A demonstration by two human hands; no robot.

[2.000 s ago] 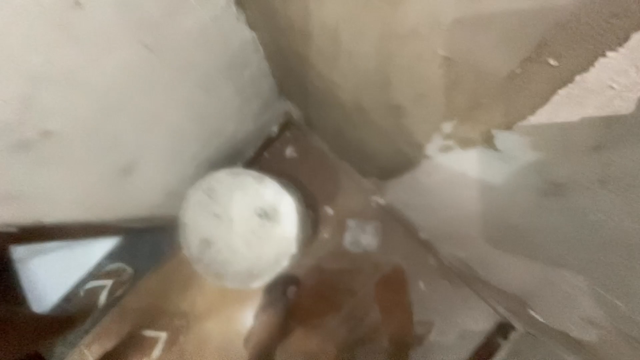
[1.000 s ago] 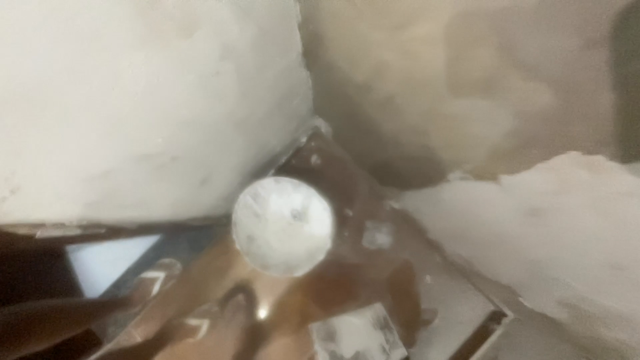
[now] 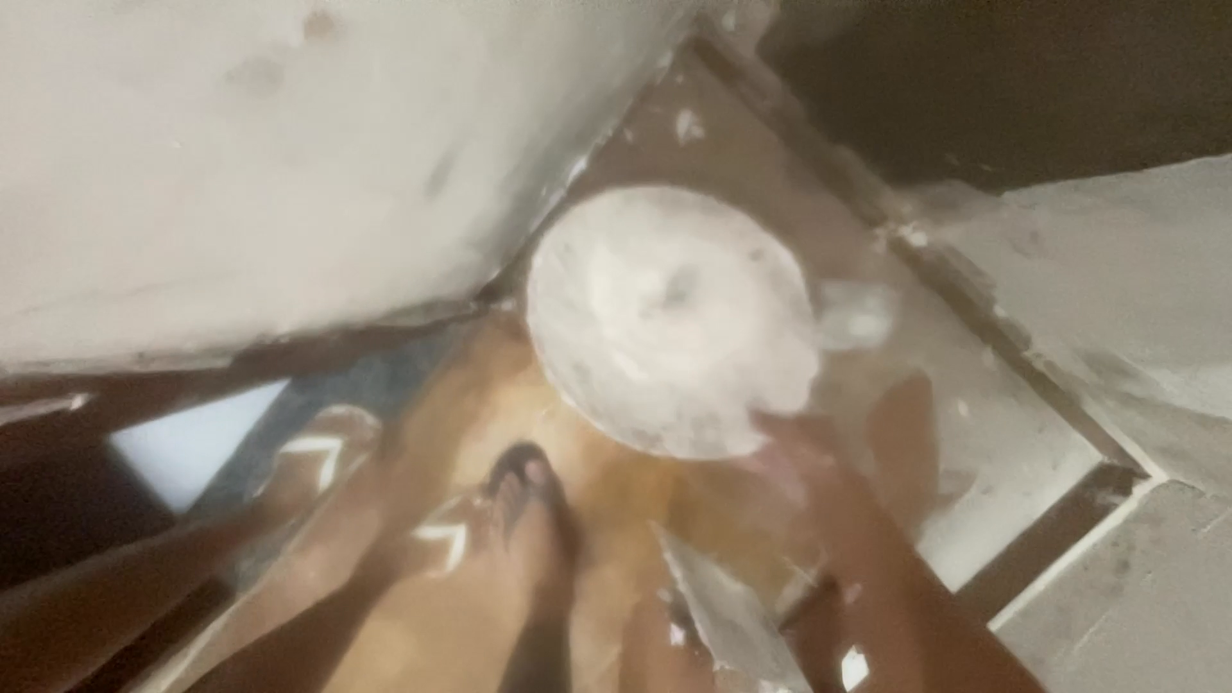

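A round container [image 3: 664, 318] with white, plaster-like material stands in the middle of the view. My right hand [image 3: 794, 452] reaches in from the lower right and grips its near right rim; motion blurs the fingers. At the bottom edge a flat metal blade [image 3: 727, 611], smeared with white, is tilted. A blurred brown form beside the blade appears to be my left hand [image 3: 659, 640], shut on this tool; its handle is hidden. White specks mark the right forearm.
Pale walls meet at a corner behind the container. Bare feet in sandals [image 3: 448, 539] and legs are at the lower left, near a bright patch [image 3: 197, 443]. A small pale patch [image 3: 857, 313] lies right of the container. Dark edging [image 3: 1049, 539] runs at the right.
My right hand has come into view and taken hold of the container's rim. The view has moved, and the container now appears larger within it.
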